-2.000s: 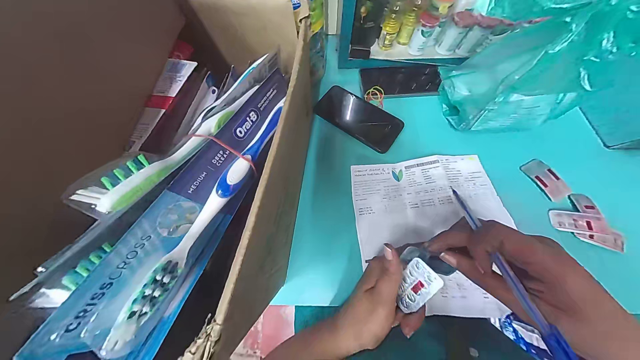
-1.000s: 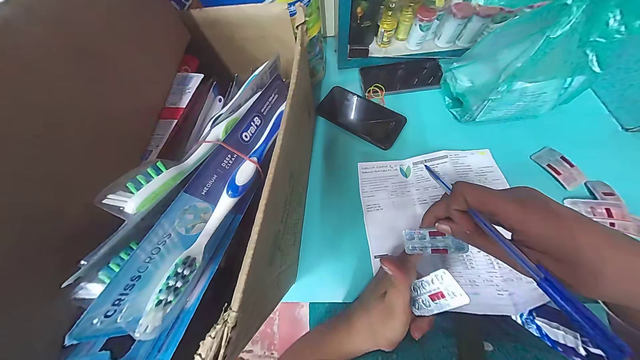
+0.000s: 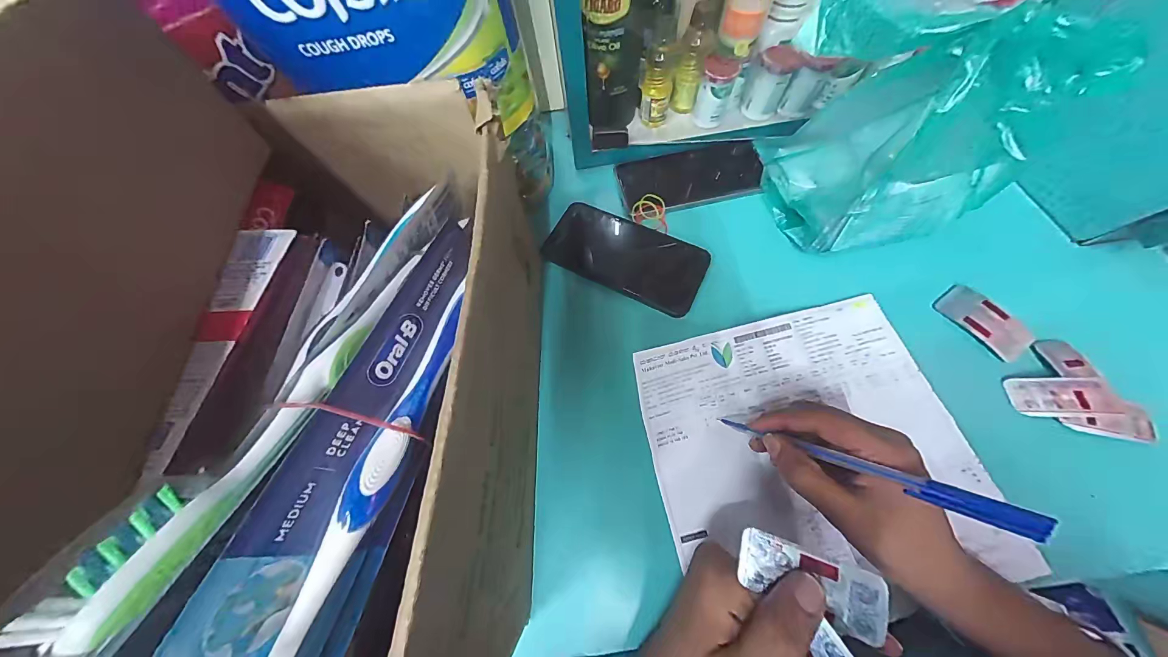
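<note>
My right hand [image 3: 858,484] is closed around a blue ballpoint pen [image 3: 912,484], its tip over a printed paper sheet [image 3: 693,465] lying on the teal tabletop. Below it, at the bottom, my left hand [image 3: 739,602] grips foil blister packs [image 3: 849,593] between thumb and fingers; parts of them are hidden by the thumb. Several more blister packs [image 3: 985,321] lie to the right of the sheet.
At left stands a cardboard box [image 3: 474,411] holding packaged toothbrushes [image 3: 365,456]. Behind the sheet lie a black smartphone [image 3: 628,259], a second dark flat device [image 3: 693,175] and rubber bands [image 3: 649,212]. A green plastic bag [image 3: 894,164] and a shelf of bottles [image 3: 703,87] are farther back.
The blister pack my right hand held with the pen a second ago has left that hand. My left hand now holds packs together, and the pen points at the sheet's left part.
</note>
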